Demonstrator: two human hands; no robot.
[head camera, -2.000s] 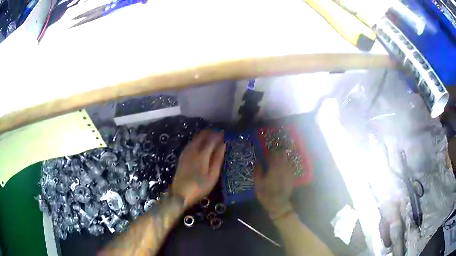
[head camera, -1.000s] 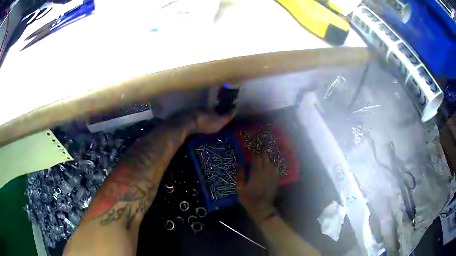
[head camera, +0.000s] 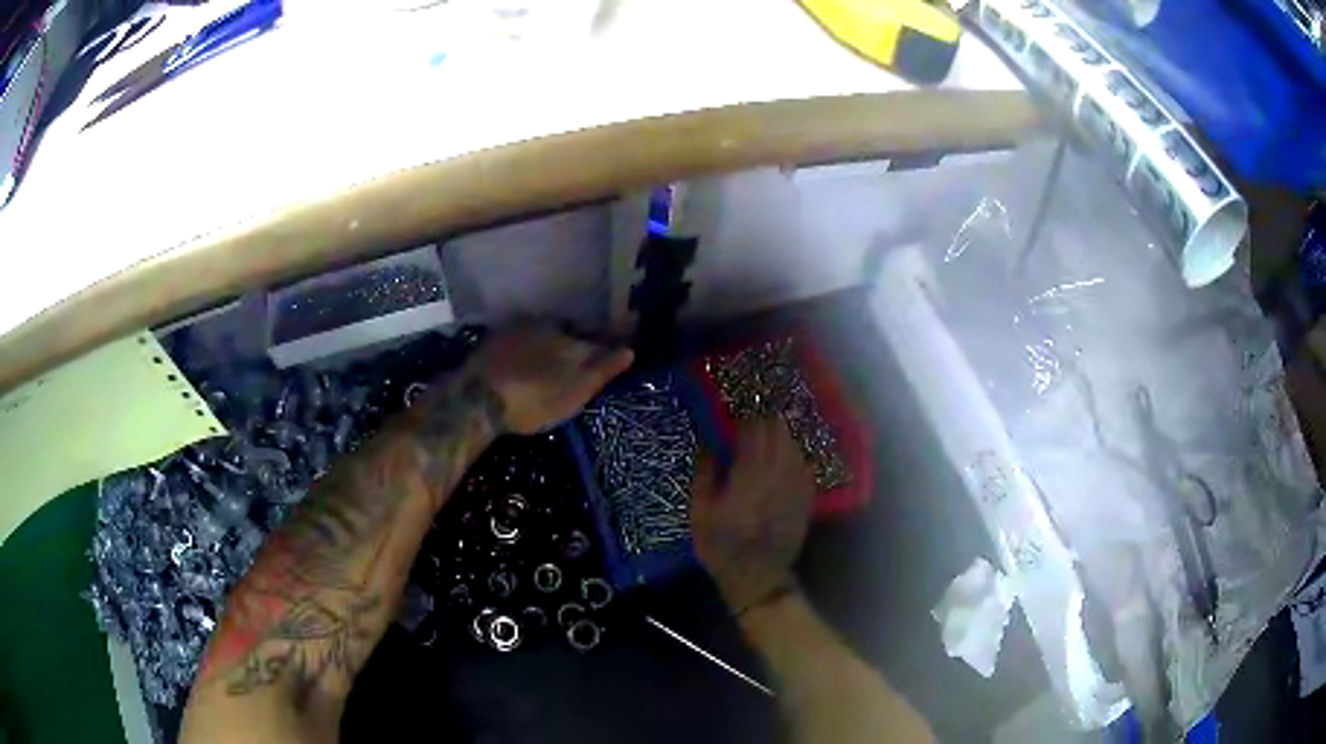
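Observation:
My left hand (head camera: 545, 375) is bare and reaches over the upper left corner of the blue bin (head camera: 640, 465); its fingertips point right, and whether it holds anything is not visible. My right hand (head camera: 756, 502) is bare and lies over the lower part of the red bin (head camera: 851, 436) and the edge between the bins; its fingertips are hidden among the small screws. Long silver screws or pins fill the blue bin. Loose metal rings (head camera: 505, 631) lie on the black mat left of the blue bin. Black parts lie around them.
A heap of grey metal fittings (head camera: 182, 545) is at left. A thin metal rod (head camera: 705, 651) and crumpled wipe (head camera: 974, 616) lie in front. A plastic liner (head camera: 1120, 436) covers the right. A wood-edged shelf (head camera: 553, 167) crosses above, with a yellow-handled tool (head camera: 887, 32).
My left hand moved from beside the blue bin up toward the black holder behind it, then back left and slightly down. My right hand stays at the bins. The camera view has shifted.

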